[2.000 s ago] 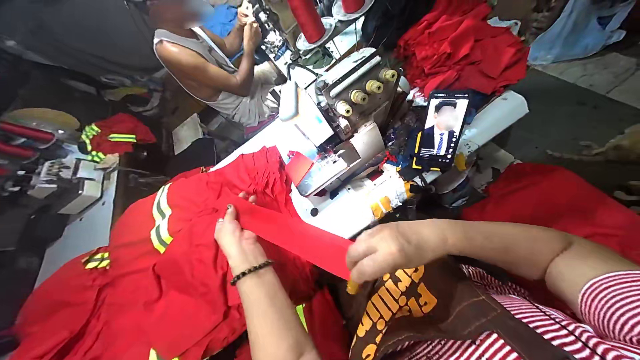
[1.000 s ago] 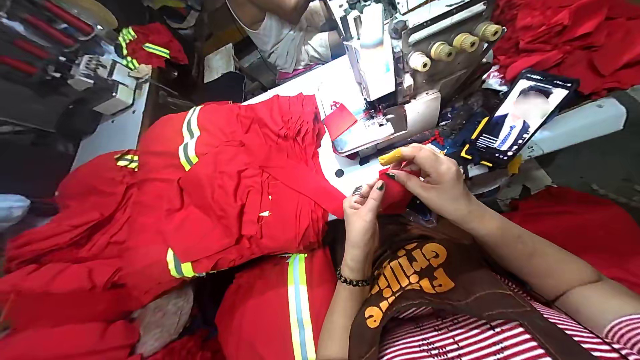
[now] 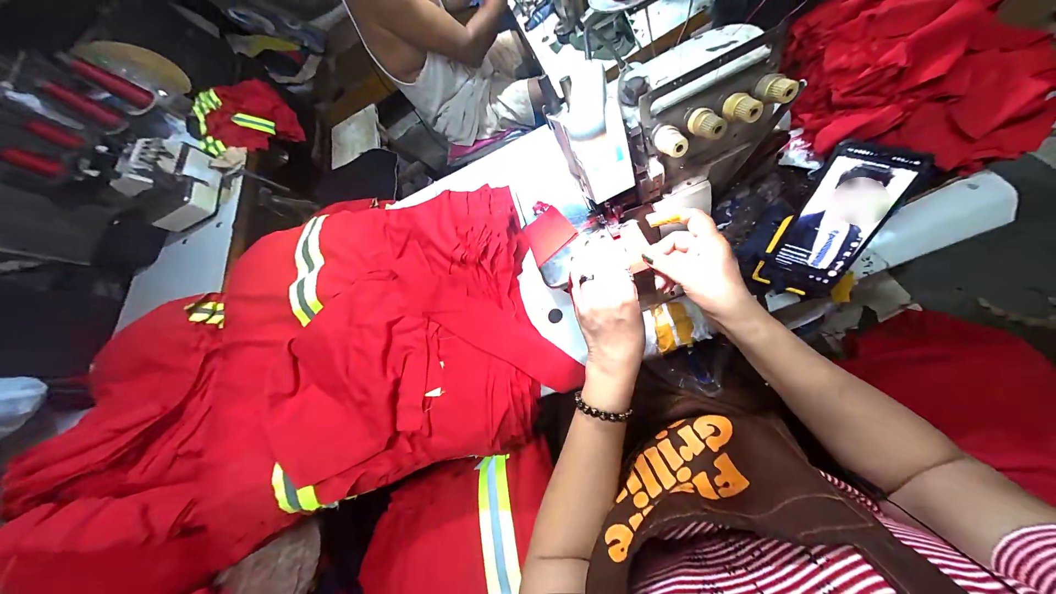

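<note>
My left hand [image 3: 609,309], with a beaded bracelet at the wrist, lies at the needle area of an overlock sewing machine [image 3: 598,153]; glare hides what its fingertips touch. Close by on the right, my right hand [image 3: 701,264] pinches the edge of a small piece of fabric, washed out by the lamp, at the presser foot. A yellow wrap covers one of its fingertips. A small red fabric flap [image 3: 550,235] lies on the machine plate. Red garments with reflective stripes [image 3: 371,330] are heaped left of my hands, and a red strip [image 3: 528,346] runs from them toward my left wrist.
A phone [image 3: 846,219] showing a picture leans right of the machine, below a red fabric pile [image 3: 924,74]. A person [image 3: 445,58] sits beyond the table. Another machine [image 3: 177,177] with red thread cones stands at left. More red cloth [image 3: 957,396] lies at lower right.
Both hands have moved from stretching a red strip in front of my body to the machine's needle area. The view has shifted closer to the machine.
</note>
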